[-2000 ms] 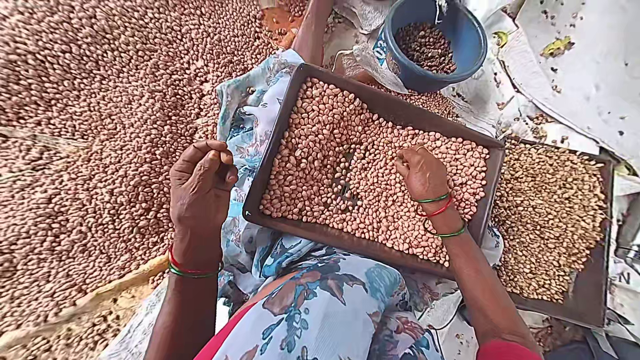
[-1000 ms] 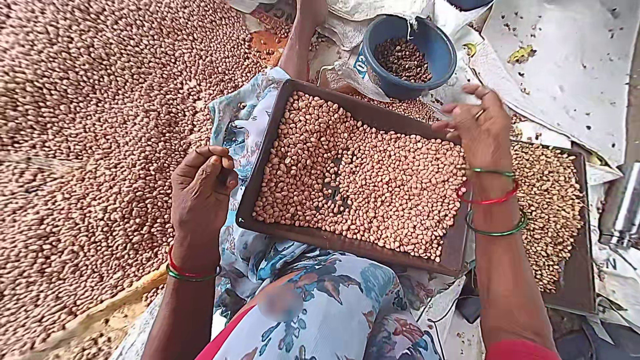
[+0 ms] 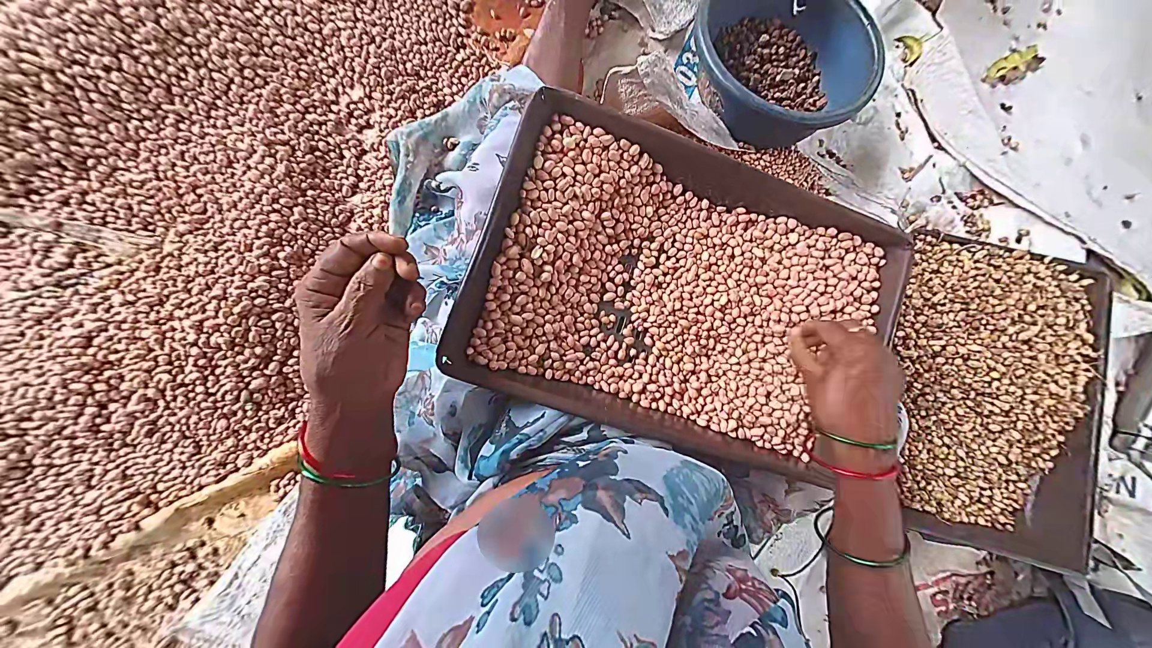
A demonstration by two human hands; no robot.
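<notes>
A dark rectangular tray point(image 3: 756, 189) full of pinkish-brown nuts or beans point(image 3: 684, 297) rests on a lap in floral cloth. My right hand point(image 3: 846, 382) is over the tray's right part, thumb and fingertips pinched close to the nuts; whether a piece is between them is hidden. Left of the tray, my left hand point(image 3: 355, 315) is raised with curled fingers and the thumb against the index finger; I cannot tell if something small is inside. Both wrists wear red and green bangles. A small dark patch of tray floor shows among the nuts left of centre.
A wide heap of similar nuts point(image 3: 162, 297) covers the left. At the right lies a second dark tray point(image 3: 1066, 513) of tan, smaller pieces point(image 3: 999, 378). A blue tub point(image 3: 841, 63) with dark pieces stands beyond the first tray, on white sacking point(image 3: 1071, 153).
My right hand was over the tray two seconds ago, moved out past its upper right side with spread fingers, and is now back over the nuts. My left hand has kept its place.
</notes>
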